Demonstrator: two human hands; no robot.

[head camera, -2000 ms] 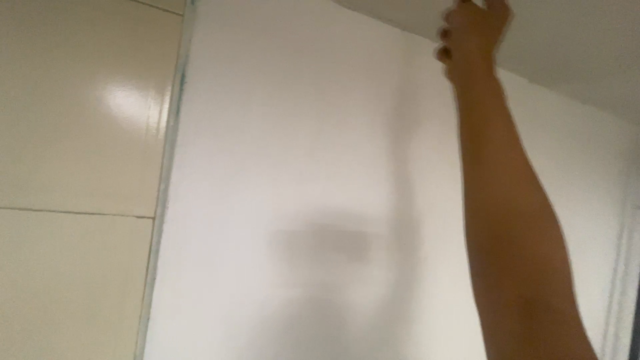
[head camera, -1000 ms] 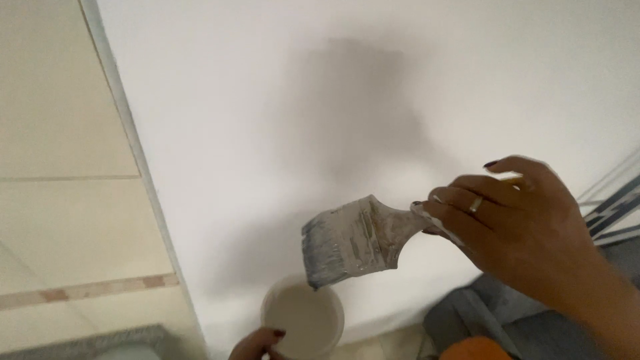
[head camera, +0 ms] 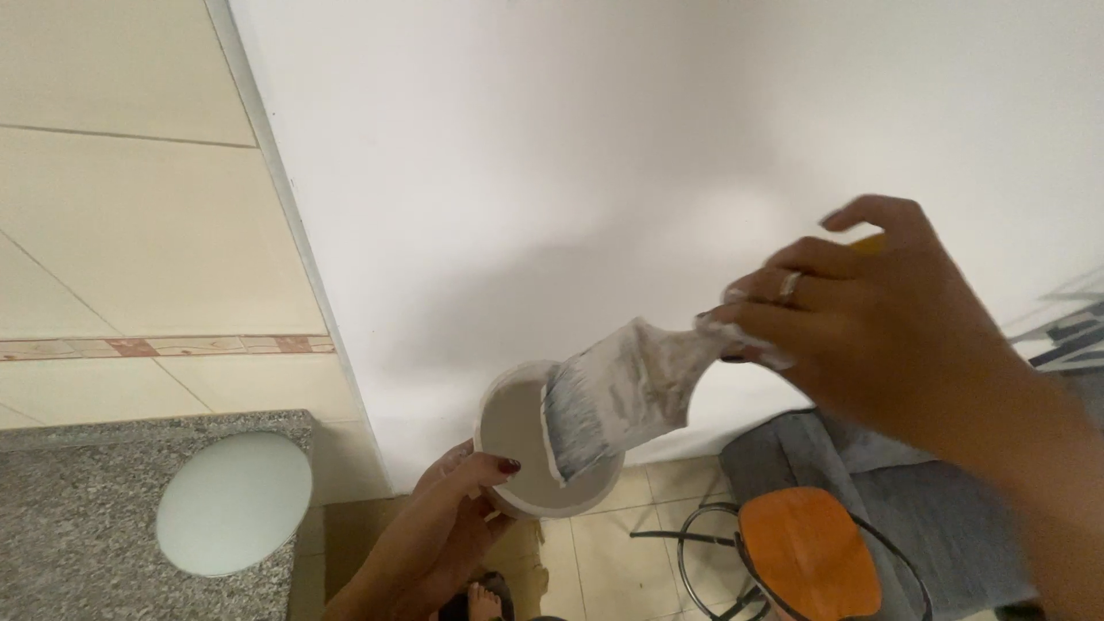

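Note:
My right hand (head camera: 854, 319) grips a wide flat paintbrush (head camera: 630, 392) by its handle, part of which shows yellow. White paint coats the brush body, and its dark bristles carry a white edge. The bristles are over the mouth of a round paint container (head camera: 509, 388); whether they touch the pale paint (head camera: 516, 431) inside is unclear. My left hand (head camera: 461, 509) holds this container at its left side, thumb on the rim. Behind both hands stands a white wall (head camera: 535, 190).
At the lower left a granite counter (head camera: 78, 517) bears a round glass-like disc (head camera: 235, 504). Beige tiles (head camera: 129, 224) meet the white wall. An orange-seated stool (head camera: 811, 552) and a grey sofa (head camera: 940, 526) stand at the lower right. A foot (head camera: 485, 602) shows on the floor below.
My right hand, first raised near the ceiling, has come down with the brush, which now reaches over the container. More of the container and my left hand shows. The view has tilted down.

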